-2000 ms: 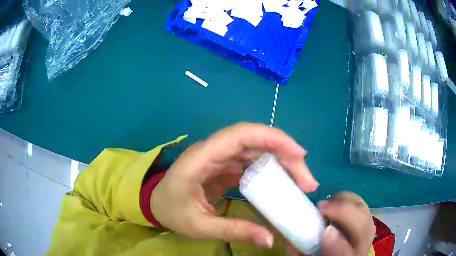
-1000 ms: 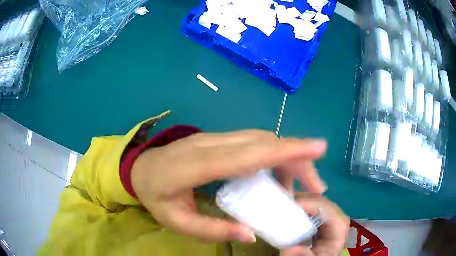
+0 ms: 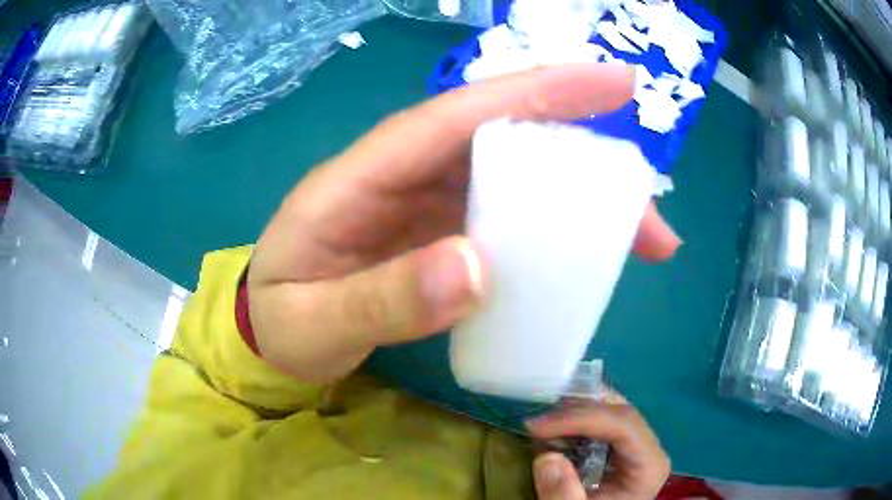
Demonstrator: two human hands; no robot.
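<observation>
A white plastic housing [image 3: 553, 264] stands large and close to the camera, nearly upright and slightly tilted. My left hand [image 3: 391, 225] grips it, with the thumb on its near face and the fingers around the top and far side. My right hand [image 3: 606, 444] is below the housing at the bottom of the view, its fingers closed on a small clear block [image 3: 593, 461] with dark parts. The block's upper end shows beside the housing's lower end; whether they touch I cannot tell.
A blue tray [image 3: 668, 146] with white pieces is behind my left hand. A clear plastic bag [image 3: 245, 73] lies at the back left. A blister tray [image 3: 73, 88] is at the far left, and another blister tray [image 3: 807, 254] with white housings is at the right.
My left hand has raised the housing up and closer to the camera and turned it more upright. My right hand is now lower, below it. The view has shifted, so the bench things sit further right.
</observation>
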